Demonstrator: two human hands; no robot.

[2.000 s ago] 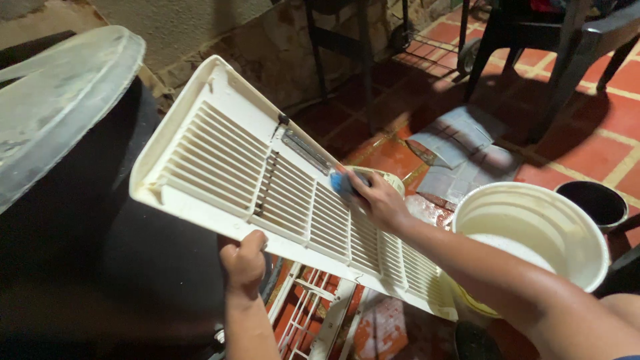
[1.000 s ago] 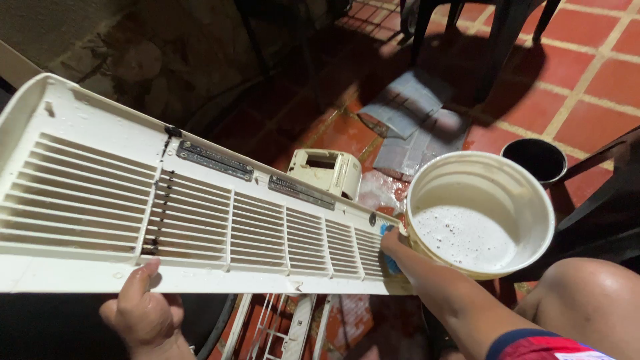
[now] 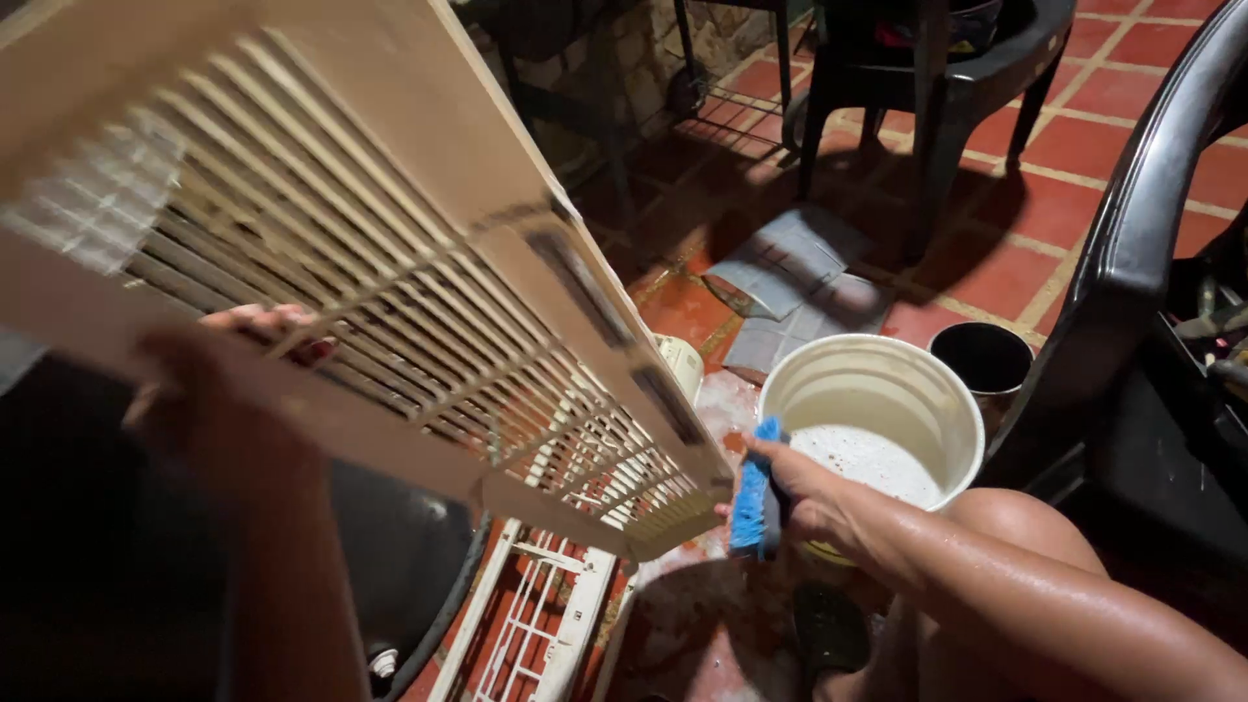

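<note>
My left hand (image 3: 229, 390) grips the lower long edge of a slatted plastic grille panel (image 3: 507, 205), with fingers showing through the slats; the hand is blurred. The panel slants from the upper left down to the middle of the view. At its lower right end, my right hand (image 3: 804, 487) holds a scrub brush with blue bristles (image 3: 753, 492), apart from the slats. Just behind that hand stands a cream plastic bucket (image 3: 873, 361) with foamy liquid inside.
A white plastic frame (image 3: 575, 624) lies on the wet red tile floor below the panel. Grey sheets (image 3: 790, 263) lie beyond the bucket, beside a dark round container (image 3: 982, 361). Black plastic chairs (image 3: 1121, 253) stand at the right and back. A large dark container (image 3: 400, 546) is at lower left.
The panel has swung from lying nearly level across the view to a steep slant, and more of its left end is near me. The brush has come off the panel's slats.
</note>
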